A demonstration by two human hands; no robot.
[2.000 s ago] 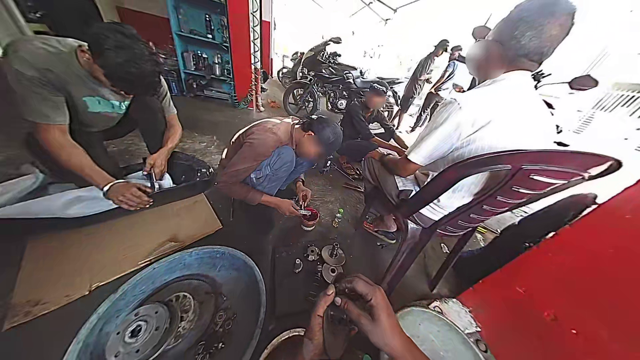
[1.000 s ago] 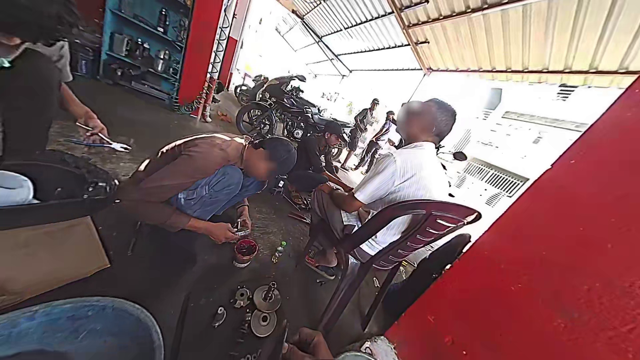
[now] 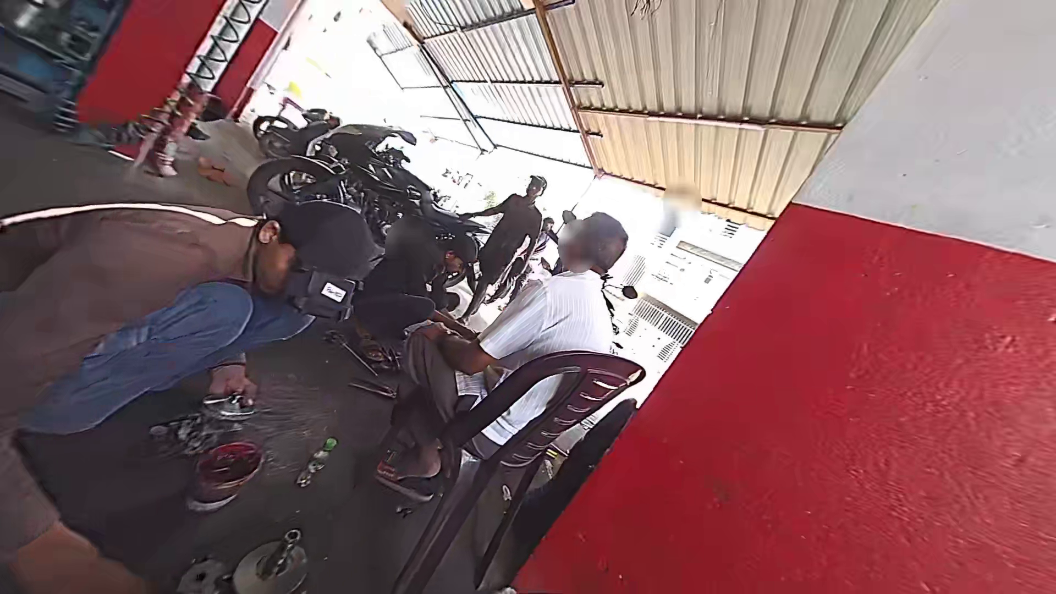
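Observation:
Neither my left hand nor my right hand is in view. At the bottom edge, a round metal part with an upright shaft [image 3: 271, 568] stands on the dark floor, beside a smaller metal part [image 3: 204, 576] cut off by the frame. Above them is a red-rimmed tub [image 3: 228, 466] with dark red contents. A small clear bottle with a green cap [image 3: 317, 462] lies to its right. A crouching co-worker in a brown top [image 3: 124, 280] holds a shiny metal part [image 3: 228, 406] just above the tub; blur hides its details.
A maroon plastic chair [image 3: 569, 396] holds a seated person in a white shirt [image 3: 561, 318]. The red wall [image 3: 808, 412] closes off the right side. Motorcycles [image 3: 371, 181] and more people are farther back. Long tools [image 3: 359, 355] lie on the floor beyond the bottle.
My hands, seen low in the earlier frames, have left the view. The view has swung up and right, and the blue basin and cardboard are out of it.

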